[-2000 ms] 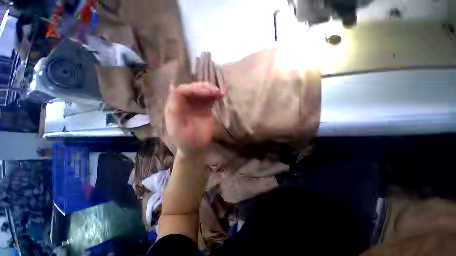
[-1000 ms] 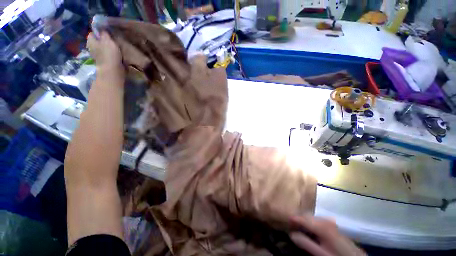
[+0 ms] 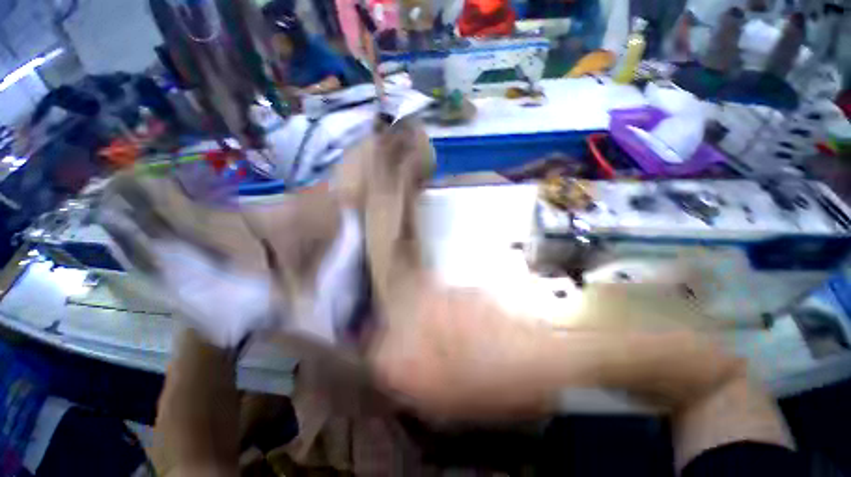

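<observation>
The brown shell fabric (image 3: 397,214) is raised above the table left of the needle area and is strongly blurred. Pale lining or pocketing (image 3: 210,293) shows among its folds. My right hand (image 3: 448,359) reaches across from the right, blurred, with its fingers closed on the brown fabric at the middle. My left forearm rises at the lower left, and the cloth hides the hand, so its grip cannot be seen. The white lockstitch sewing machine (image 3: 644,210) stands at the right with its lamp lit; my right arm passes in front of its bed.
A neighbouring machine (image 3: 70,242) stands at the left. Beyond the sewing table (image 3: 467,224) are a blue-edged trough, a purple basket (image 3: 639,140) with white contents, and another white machine (image 3: 495,70). A person (image 3: 313,61) sits at the back left. More brown cloth hangs at the lower edge.
The brown fabric has spread and swung, showing pale lining. My right hand has come up and left from the table's front edge to the cloth. My left hand has gone behind the fabric. The view has shifted.
</observation>
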